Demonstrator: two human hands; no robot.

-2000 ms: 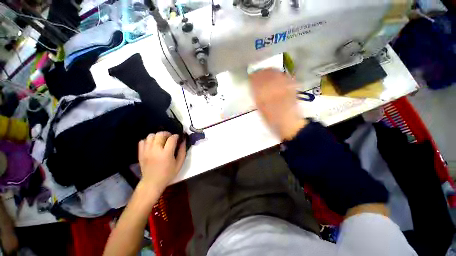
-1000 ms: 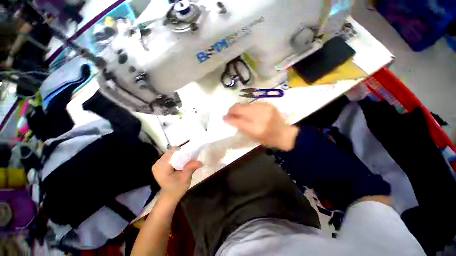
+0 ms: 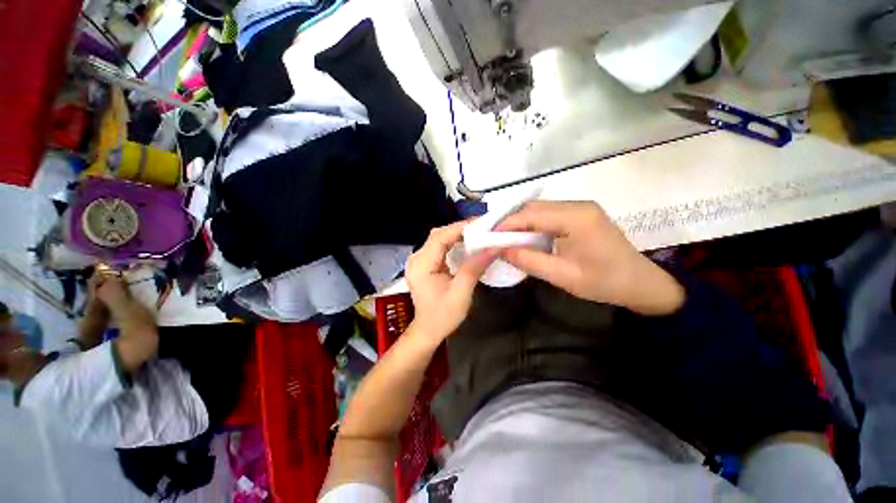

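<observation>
A small white piece (image 3: 506,239), folded or curled, is held between my two hands just over the table's front edge. My left hand (image 3: 442,280) pinches its left side with thumb and fingers. My right hand (image 3: 580,253) pinches its right side. The piece's material cannot be told. The sewing machine head with its presser foot and needle area (image 3: 506,83) stands behind my hands, touching neither. Black fabric panels (image 3: 305,196) joined to pale grey cloth (image 3: 295,142) lie to the left of my hands.
Blue-handled thread snips (image 3: 737,120) lie at right, below a curled white sheet (image 3: 658,44) that partly covers black scissor loops. Red baskets (image 3: 295,413) stand under the table. At far left are a purple device (image 3: 147,221), a yellow spool (image 3: 147,164) and another person (image 3: 128,378).
The white piece has moved to the table's front edge, folded smaller, and my hands have come together on it. A white sheet now partly covers the scissors. The view has turned left.
</observation>
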